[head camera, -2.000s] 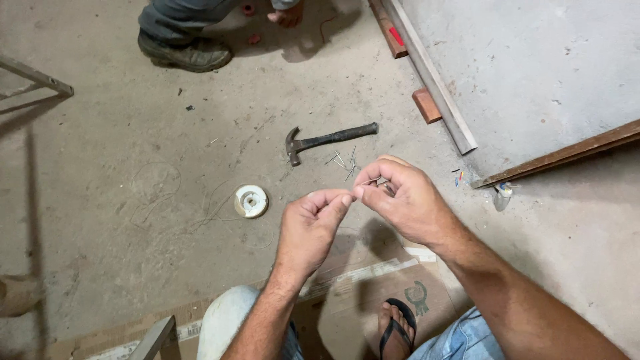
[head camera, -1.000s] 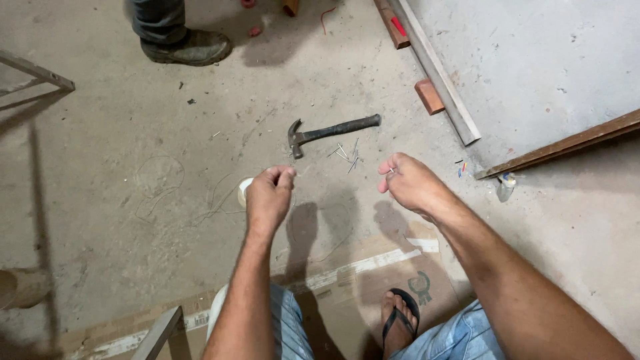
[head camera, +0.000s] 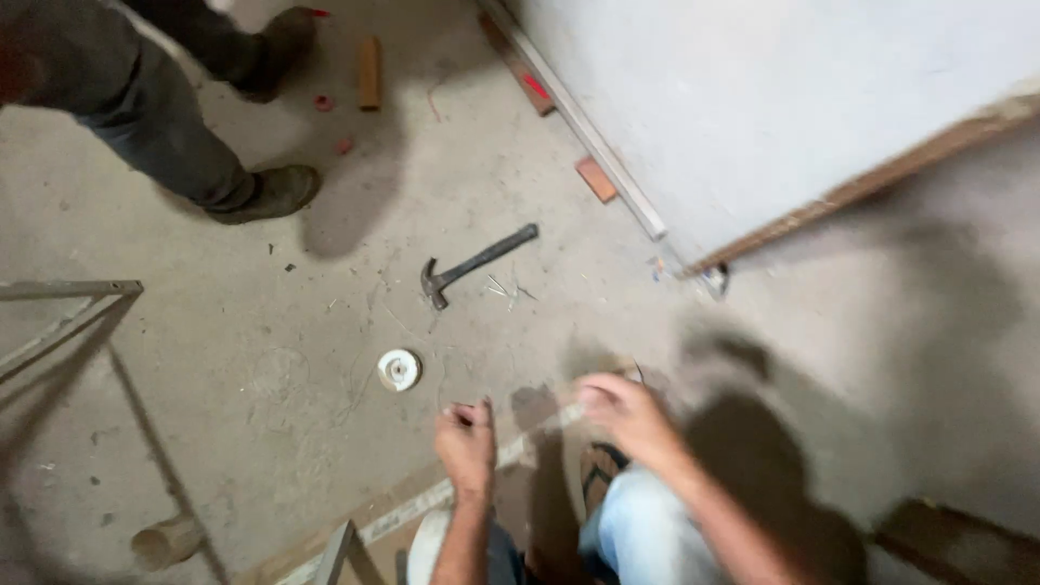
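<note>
My left hand (head camera: 467, 443) is above the cardboard edge at lower middle, its thumb and forefinger pinched together; whether they hold the thin line is too fine to tell. My right hand (head camera: 626, 414), blurred, is apart from it to the right, with a thin dark item at its fingers that I cannot make out. A white spool (head camera: 399, 370) lies on the floor up and left of my left hand, with fine line loosely around it. Farther up lies a claw hammer (head camera: 479, 266), its head to the left. Several loose nails (head camera: 510, 288) lie just below its handle.
Another person's leg and boot (head camera: 272, 193) are at upper left. A metal bar (head camera: 581, 122) and wood blocks (head camera: 597, 179) lie at upper right, near a long board edge (head camera: 861, 185). A metal frame (head camera: 73, 288) stands at left, a cylindrical piece (head camera: 166, 543) below it.
My hands, close together two seconds ago, are now apart. The white spool, partly behind my left hand one second ago, shows fully. The view has shifted and turned.
</note>
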